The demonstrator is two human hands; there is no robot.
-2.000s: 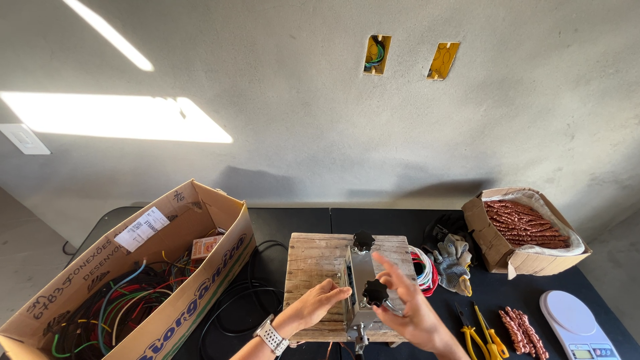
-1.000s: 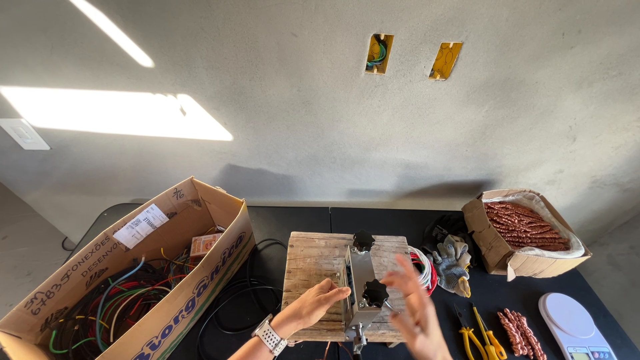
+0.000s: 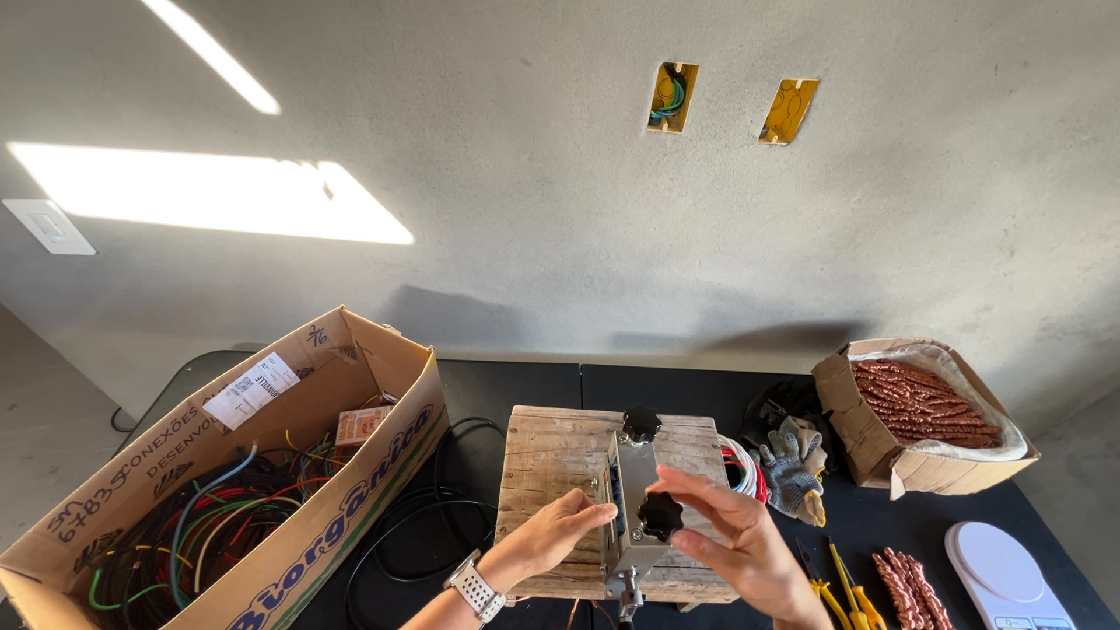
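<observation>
A metal wire-stripping machine (image 3: 636,499) with two black star knobs stands on a wooden block (image 3: 547,464). My left hand (image 3: 547,534), with a watch on its wrist, is at the machine's left face, thumb and fingertips close together there; whether it holds a wire cannot be seen. My right hand (image 3: 731,542) is at the right, its thumb and fingers apart around the nearer black knob (image 3: 661,516); firm contact is not clear. Copper-coloured wire ends (image 3: 574,612) show below the block's front edge.
A cardboard box (image 3: 350,534) of coloured wires stands left, beside black cable (image 3: 420,499). At right are a carton (image 3: 862,437) of twisted copper, work gloves (image 3: 792,464), coiled wires (image 3: 742,468), yellow-handled pliers (image 3: 827,595), a yellow screwdriver (image 3: 844,577), copper bundles (image 3: 910,591) and a scale (image 3: 1006,569).
My right hand has shifted and turned about the nearer knob, blurred one second ago. The left hand has stayed at the machine's left face.
</observation>
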